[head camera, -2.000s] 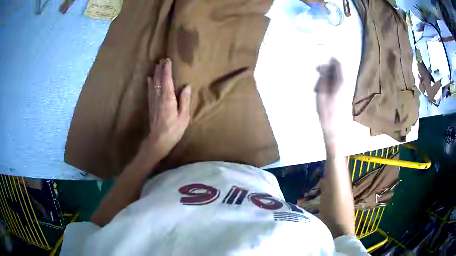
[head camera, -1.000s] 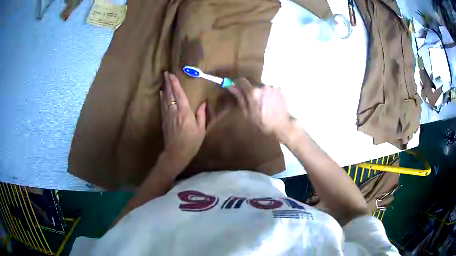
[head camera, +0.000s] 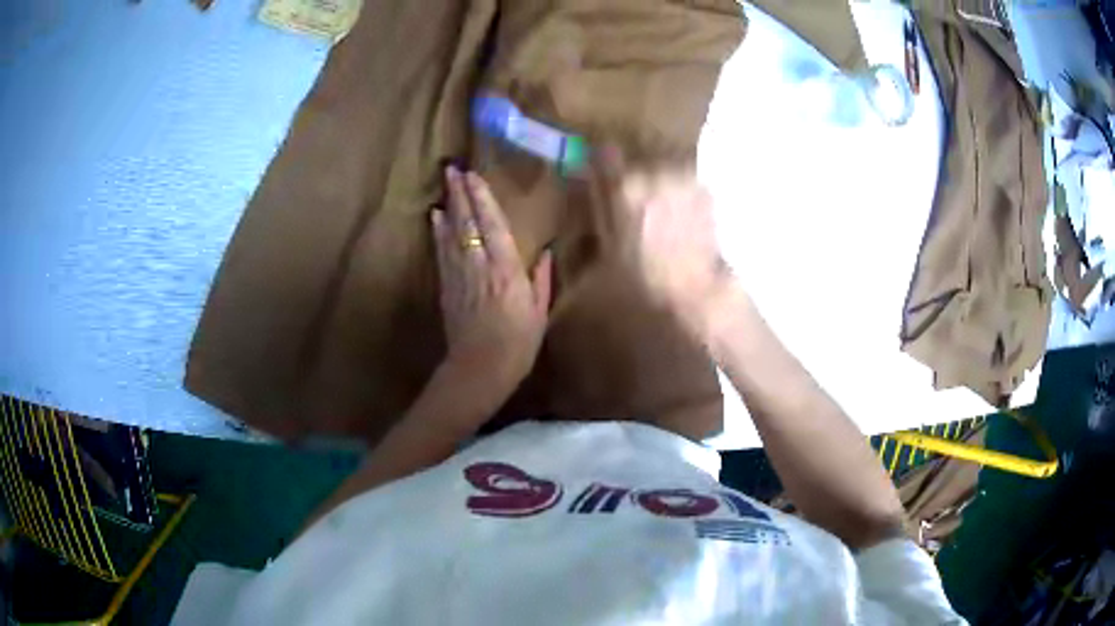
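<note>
A brown garment piece (head camera: 318, 281) lies spread on the table in front of me. My left hand (head camera: 492, 275) lies flat on it, fingers apart, with a ring on one finger. My right hand (head camera: 660, 232) is blurred and holds a toothbrush-like cleaning brush (head camera: 534, 135) by its green end. The blue-purple head is at the cloth, above my left fingertips, where the dark wet patch was seen before. The brush and hand cover much of that area, so I cannot tell the patch's edges.
A second brown piece (head camera: 978, 232) lies at the right, beside a clear round jar or cup (head camera: 889, 95) and a thin pen-like item (head camera: 911, 55). A yellowish paper ticket (head camera: 311, 15) lies at the top left. A yellow trolley (head camera: 972, 455) stands below the table's right edge.
My right hand came from the white table area at the right, now with the brush, onto the brown cloth. The brush head has moved up to the wet patch. My left hand stays on the cloth.
</note>
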